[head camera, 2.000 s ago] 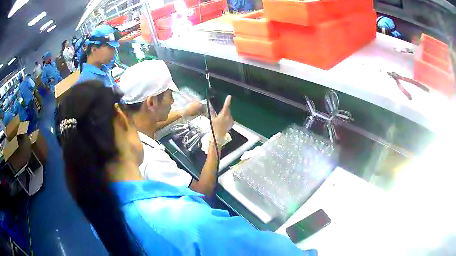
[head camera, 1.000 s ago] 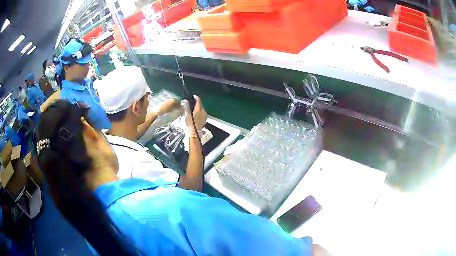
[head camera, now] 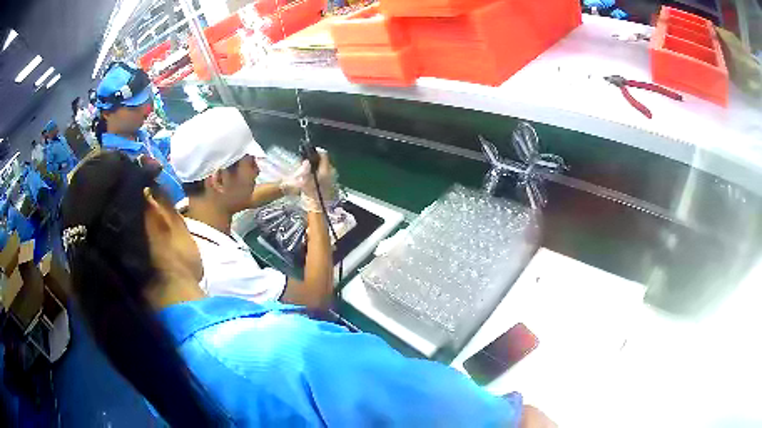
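Neither my left hand nor my right hand is in view. A bumpy clear slab, like stacked blister trays [head camera: 455, 259], lies on the bench in front. Beside it a black smartphone [head camera: 501, 353] lies on a white mat [head camera: 576, 305]. A clear, shiny figure with several limbs [head camera: 526, 165] stands or leans behind the slab. The person nearest me wears blue [head camera: 326, 359]; part of that person's hand shows at the bottom edge. A person in a white cap [head camera: 213, 146] holds a dark upright tool [head camera: 312, 157] on a hanging cord.
Red-orange bins [head camera: 468, 46] stand on the white shelf, with a divided red bin [head camera: 689, 54] at the right. Red-handled pliers [head camera: 643, 88] lie between them. Shiny parts [head camera: 284, 226] lie on a black mat. More workers and open cartons are at the left. Glare covers the lower right.
The view has turned right since the earliest frame. The white-capped person's raised finger has closed around the tool, and that person's two hands are now close together. The blue-clad person's head has shifted slightly.
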